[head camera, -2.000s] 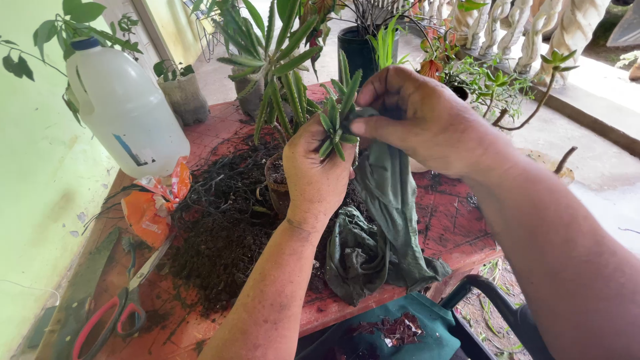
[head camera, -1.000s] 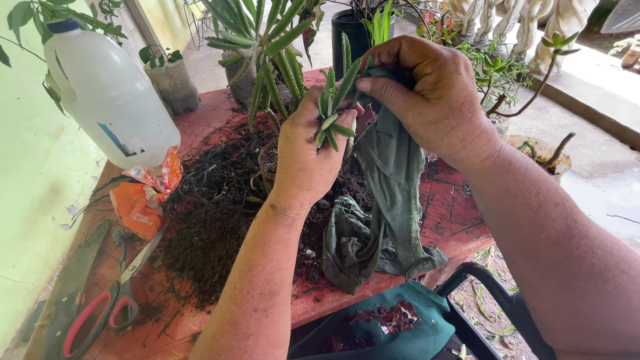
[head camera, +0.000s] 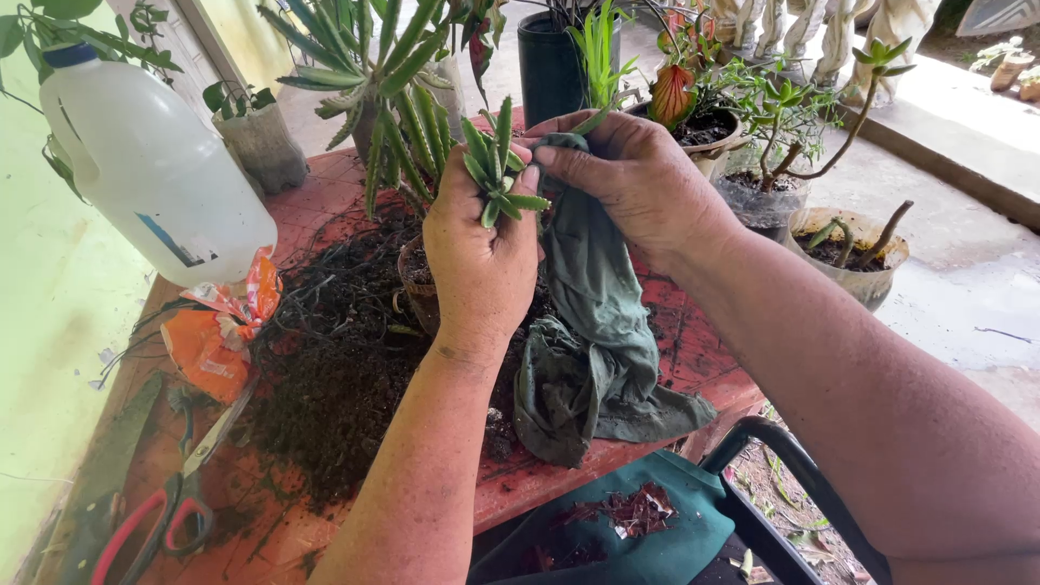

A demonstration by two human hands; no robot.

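My left hand (head camera: 483, 252) grips a small succulent cutting (head camera: 497, 175) with toothed green leaves, its rosette showing between thumb and fingers. My right hand (head camera: 630, 175) pinches a dark green cloth (head camera: 597, 276) close beside the cutting; a green leaf tip pokes out above those fingers. The cloth hangs down and lies bunched at the edge of the red table. Behind my left hand a brown pot (head camera: 417, 280) of soil is partly hidden, standing in a heap of dark soil (head camera: 333, 390). A larger succulent (head camera: 382, 73) with long toothed leaves rises behind.
On the left are a plastic jug (head camera: 158, 171) with a blue cap, an orange plastic wrapper (head camera: 215, 349) and scissors (head camera: 183, 487) with red and black handles. Several potted plants stand beyond, including a clear-sided pot (head camera: 865, 280) at right. A chair armrest (head camera: 772, 439) is near the table's front.
My right hand, with the cloth, has come down and closer to the cutting in my left hand than one second ago. The cutting remains in my left hand throughout.
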